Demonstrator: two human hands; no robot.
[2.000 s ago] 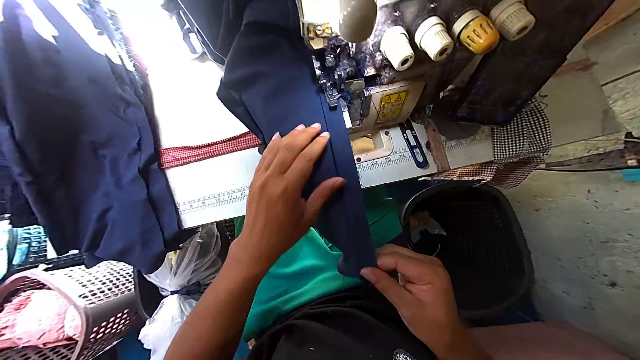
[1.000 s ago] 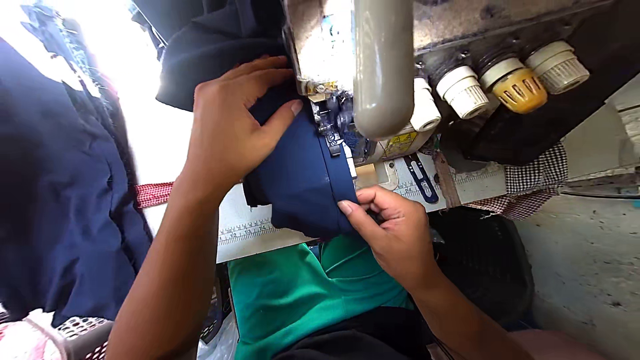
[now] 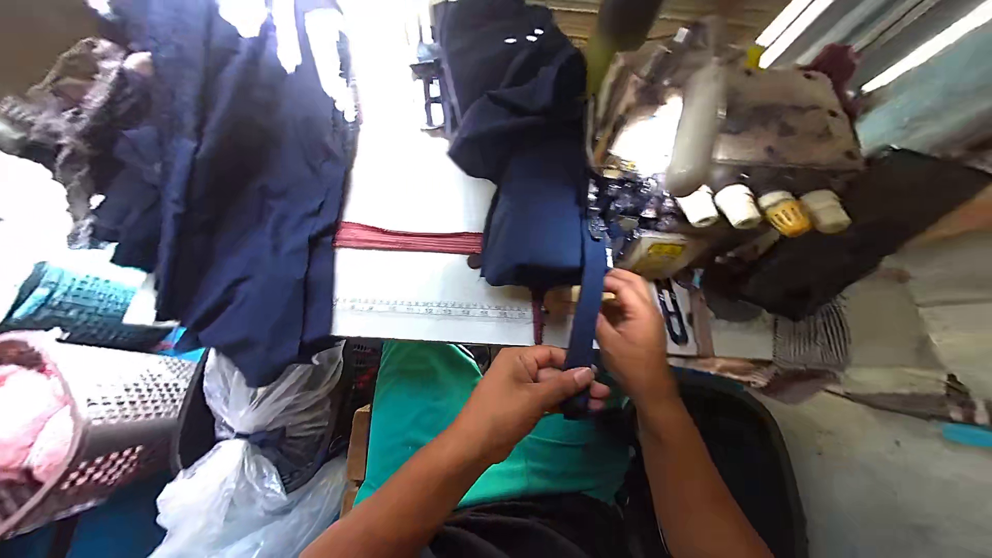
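A narrow navy fabric strip (image 3: pixel 587 310) runs down from the needle area of an overlock sewing machine (image 3: pixel 659 201). My left hand (image 3: pixel 542 384) pinches its lower end between thumb and fingers, over the front edge of the table. Higher up, my right hand (image 3: pixel 632 325) is at the strip's right edge, its fingertips partly hidden. Bunched navy fabric (image 3: pixel 535 217) lies on the table just left of the strip and reaches back beside the machine. Several white thread tension dials and a yellow one (image 3: pixel 787 215) show on the machine's front.
Navy cloth (image 3: pixel 248 201) hangs over the table's left side. A red strip (image 3: pixel 411 238) and a measuring tape (image 3: pixel 426 308) lie on the white table. Blue-handled thread snips (image 3: pixel 672 312) are right of my right hand. A perforated basket (image 3: pixel 116 411), plastic bags (image 3: pixel 248 480) and a black bin (image 3: pixel 744 465) stand below.
My left hand has moved from the fabric beside the machine down to the strip's lower end. The navy fabric now lies left of the needle area, with the narrow strip in front. The view has pulled back.
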